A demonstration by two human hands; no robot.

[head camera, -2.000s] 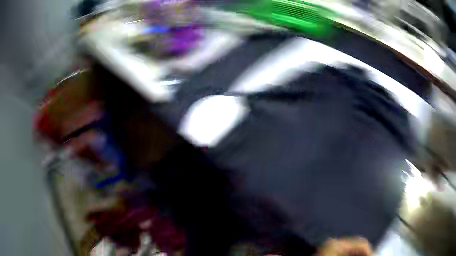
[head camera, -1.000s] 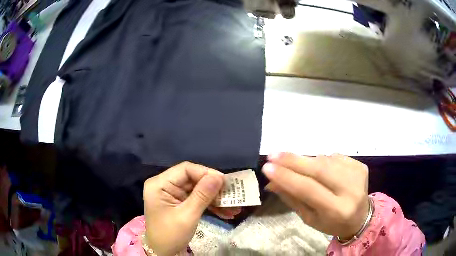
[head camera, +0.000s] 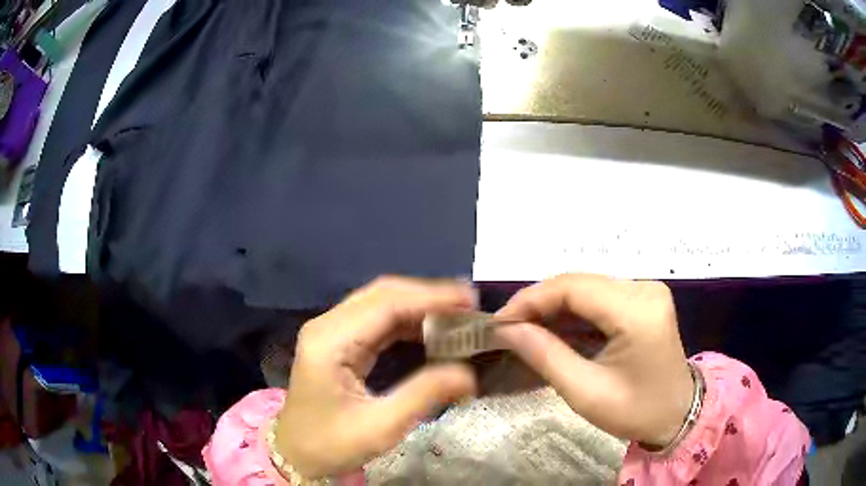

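A small cream label (head camera: 458, 338) with printed marks, blurred, is in front of my lap. My right hand (head camera: 617, 365) pinches its right end between thumb and fingers. My left hand (head camera: 366, 380) is blurred around its left part, fingers above and thumb below; whether they touch it is unclear. Dark garment cloth (head camera: 342, 171) lies flat on the table's left side, its right edge running up to the presser foot (head camera: 466, 27) at the top of the view.
The beige machine bed (head camera: 589, 71) is right of the cloth, with the white table (head camera: 655, 204) in front. Orange-red scissors (head camera: 843, 176) lie at the table's right end. A purple unit (head camera: 21, 104) stands far left. The machine head (head camera: 793, 66) is at upper right.
My right hand has taken hold of the label's right end. My left hand has opened its pinch around the label, which is turned more level. The view has shifted slightly.
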